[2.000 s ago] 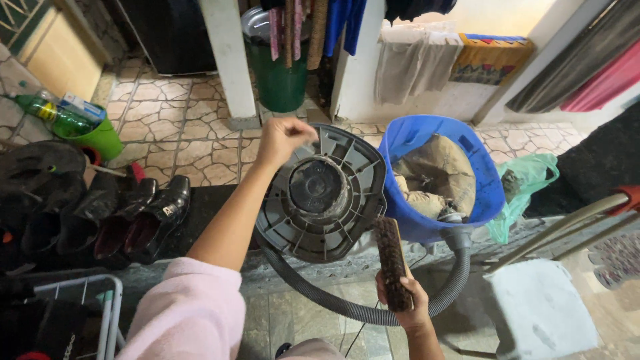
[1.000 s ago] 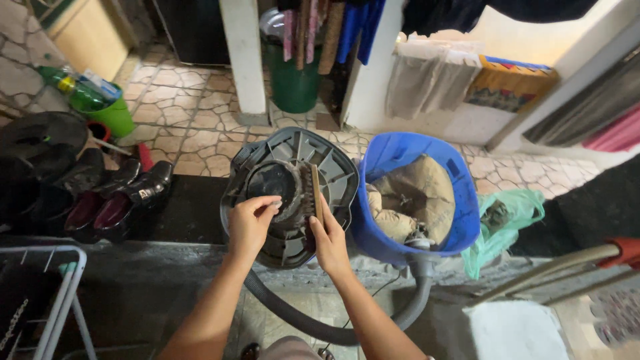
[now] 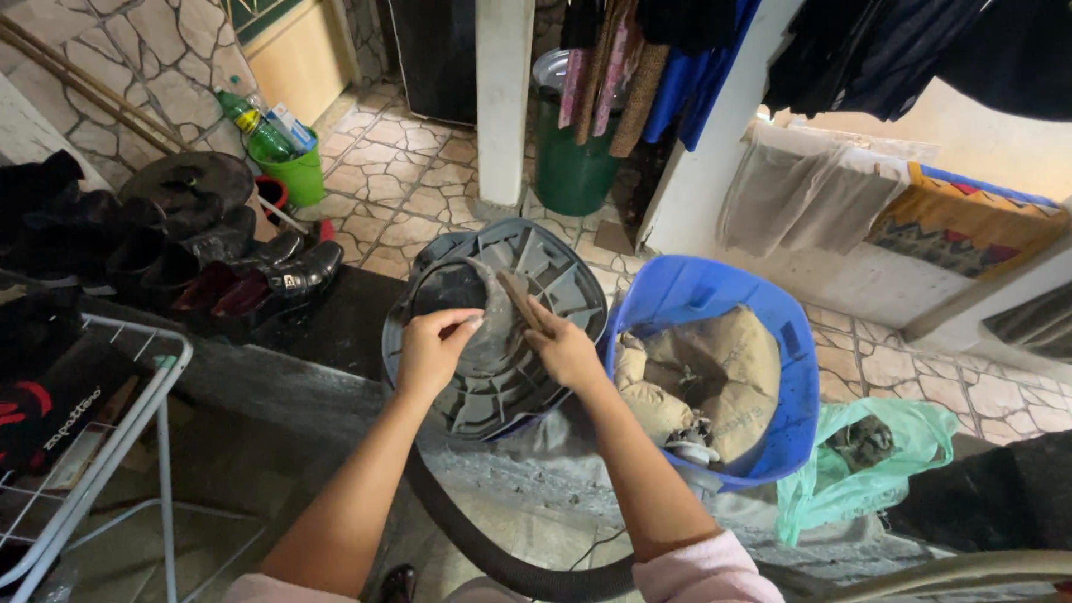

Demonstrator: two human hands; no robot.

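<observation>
A ribbed grey plastic vacuum cleaner head [image 3: 557, 276] lies upside down on the dark ledge, its round centre part dusty. My right hand [image 3: 559, 342] grips a wooden-backed brush [image 3: 519, 300] against the side of that centre part. At the rim of the same part is my left hand [image 3: 440, 343], thumb and forefinger pinched on a small grey bit, perhaps dust. Just right of the head stands a blue tub [image 3: 800, 352] with a dusty paper filter bag [image 3: 749, 377] inside. A corrugated hose [image 3: 494, 553] curves below both.
A green plastic bag [image 3: 871, 494] with grey debris lies right of the tub. Black shoes [image 3: 301, 280] line the ledge at left, near a white metal rack [image 3: 167, 368]. Behind stand a lime bucket [image 3: 301, 176], a dark green bin [image 3: 574, 159] and hanging clothes.
Two seconds ago my left hand was raised over the head and the brush was held away at the right; both hands have since come to the centre part. The head is now tilted more.
</observation>
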